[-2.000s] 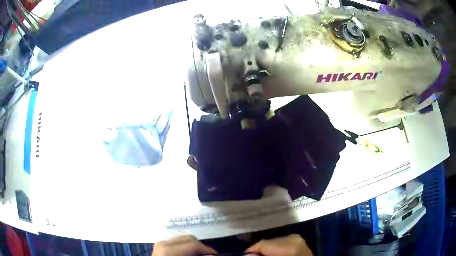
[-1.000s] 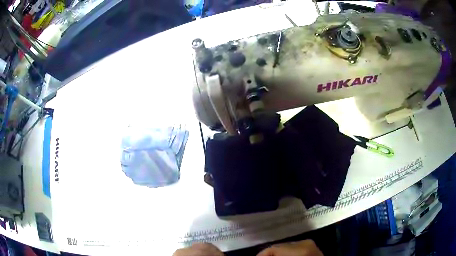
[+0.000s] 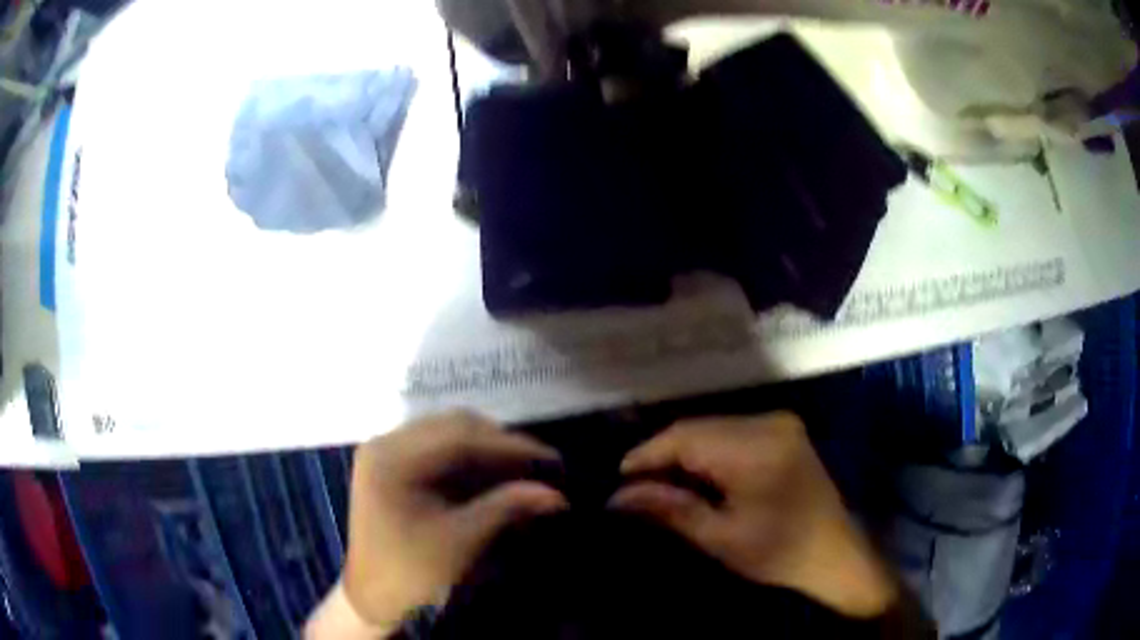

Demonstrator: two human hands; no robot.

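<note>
My left hand (image 3: 438,500) and my right hand (image 3: 750,494) are at the lap, just below the table's front edge, facing each other with a small gap. Fingers and thumbs are pinched on a dark fabric piece (image 3: 593,453), hard to tell from the dark clothing behind. Dark fabric pieces (image 3: 575,213) lie under the sewing machine head (image 3: 500,25), and more dark pieces (image 3: 800,175) fan out to the right. A pale grey-blue stack (image 3: 313,150) lies left of the needle area.
Green-handled thread snips (image 3: 960,194) lie right of the dark pieces. A printed ruler (image 3: 963,288) runs along the front of the white table (image 3: 250,363). Blue crates (image 3: 238,538) stand below; white packets (image 3: 1031,388) and a grey bundle (image 3: 956,531) are at the lower right.
The view has tilted down, so the table and machine sit higher in the picture. Both hands, earlier cut off by the lower edge, now show more fully. The dark pieces and pale stack remain on the table.
</note>
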